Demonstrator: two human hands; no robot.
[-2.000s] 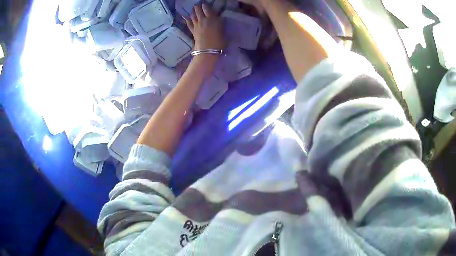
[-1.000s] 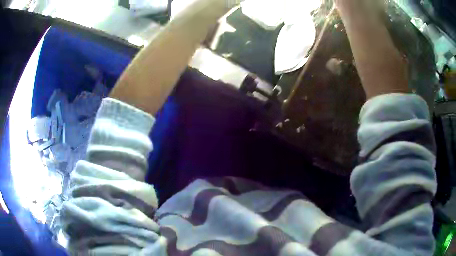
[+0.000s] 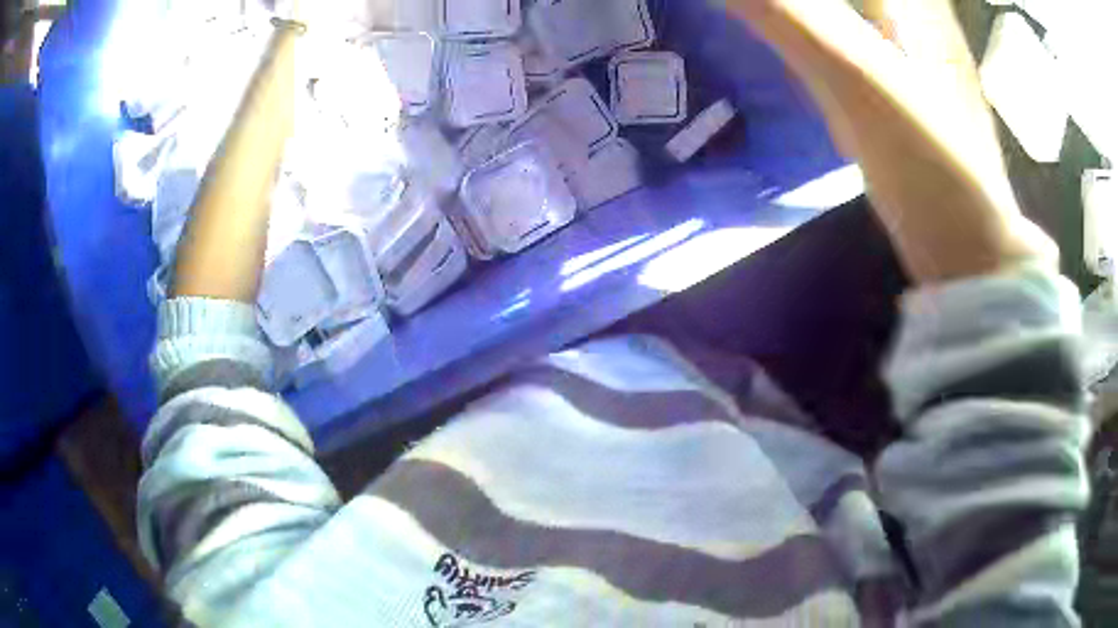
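Observation:
White rounded-square plastic housings (image 3: 516,199) lie in a loose heap, some tilted or overlapping, in the blue bin (image 3: 405,386) in front of me. Dark slots show near the edges of several. My left forearm reaches up over the left part of the heap. The left hand is lost in glare and cut off by the top edge, so its grip cannot be seen. My right forearm reaches up past the bin's right side. The right hand is beyond the top edge.
The bin's near rim curves in front of my striped sweater (image 3: 638,429). White pieces and a bright surface (image 3: 1024,86) are at the upper right. Another dark blue surface (image 3: 37,270) is at the far left. Strong glare covers the upper left.
The view has swung from the brown board back over the bin of housings. My left forearm is now above the heap at the left; my right forearm reaches along its right side.

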